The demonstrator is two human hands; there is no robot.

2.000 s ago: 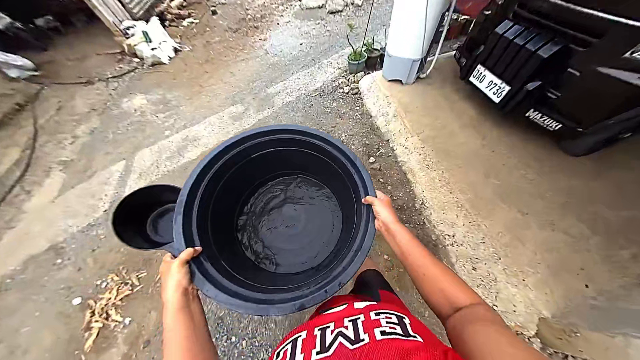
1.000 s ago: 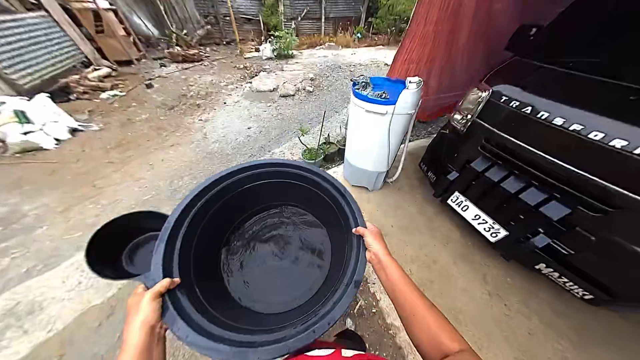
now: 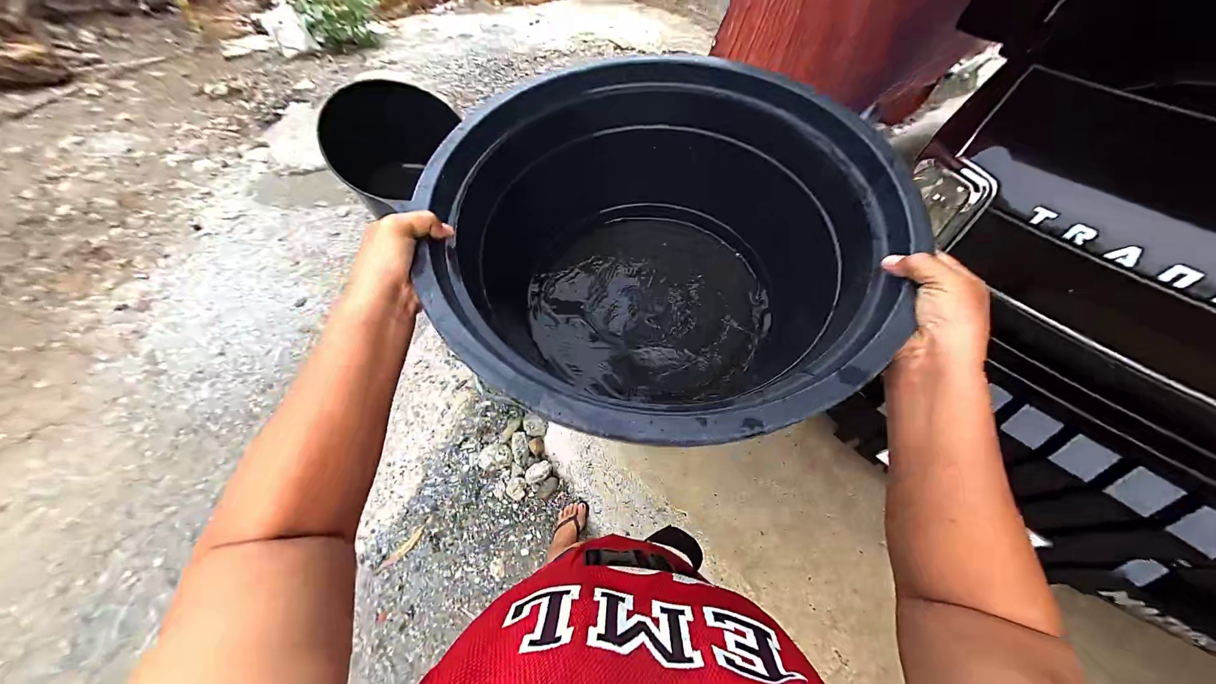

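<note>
A large round black plastic basin (image 3: 674, 418) is held up in front of me, with shallow rippling water (image 3: 651, 309) at its bottom. My left hand (image 3: 404, 252) grips the basin's left rim, thumb over the edge. On the right rim, my right hand (image 3: 945, 294) has the same kind of hold. A smaller black bucket (image 3: 385, 142) shows beside the basin's upper left, close to my left hand; whether that hand also holds it is hidden.
The front of a dark vehicle (image 3: 1102, 285) stands close on the right. A red sheet (image 3: 826, 47) hangs behind the basin. Small stones (image 3: 527, 456) lie at a concrete slab's edge near my sandalled foot (image 3: 570, 522). Rough gravel ground (image 3: 190, 380) spreads to the left.
The view has shifted markedly, and the vehicle now appears much closer. Both hands keep their hold on the basin. The white and blue appliance seen one second ago is out of sight.
</note>
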